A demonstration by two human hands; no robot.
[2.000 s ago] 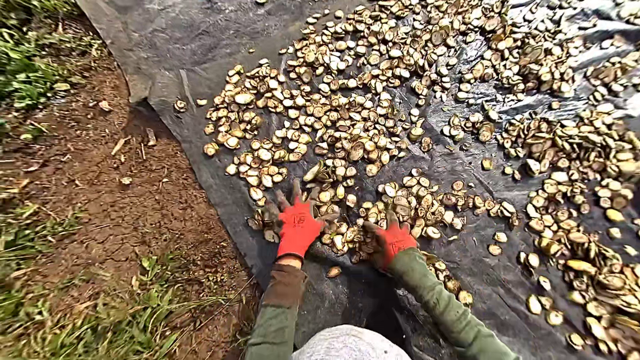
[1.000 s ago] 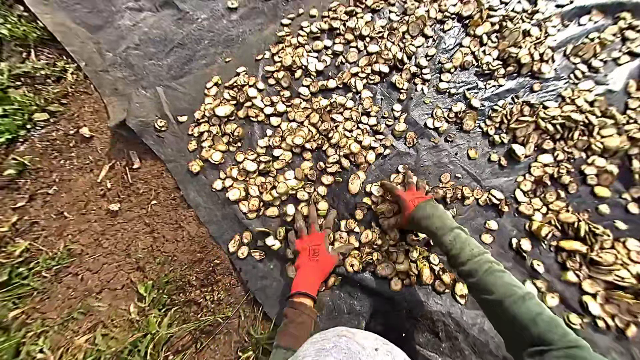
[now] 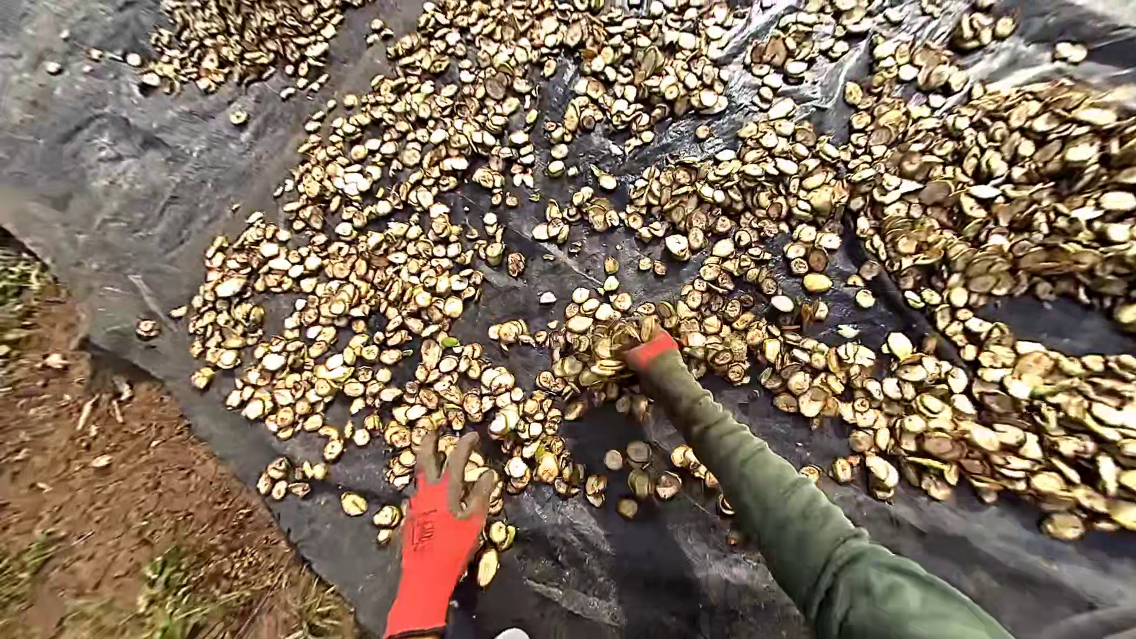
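Observation:
Many round, pale slices with brown rims (image 3: 346, 293), seemingly dried produce, lie spread on a black plastic sheet (image 3: 586, 550). My left hand (image 3: 442, 515), in a red glove with dark fingers, rests at the lower edge of the slices, fingers apart and holding nothing. Farther forward and to the right, my right hand (image 3: 646, 348) is among the slices with a cluster of them at its fingers. Its fingers are mostly hidden, so whether it grips them is unclear. Several slices lie below it on the sheet.
Denser heaps of slices (image 3: 1003, 204) cover the right side, and a separate pile (image 3: 244, 40) lies at the top left. Reddish bare soil (image 3: 133, 506) with grass tufts (image 3: 173, 586) borders the sheet's left edge.
My right hand has moved forward, away from my body, and slices are now bunched at its fingers. My left hand stays near the lower edge of the slices. The view has shifted.

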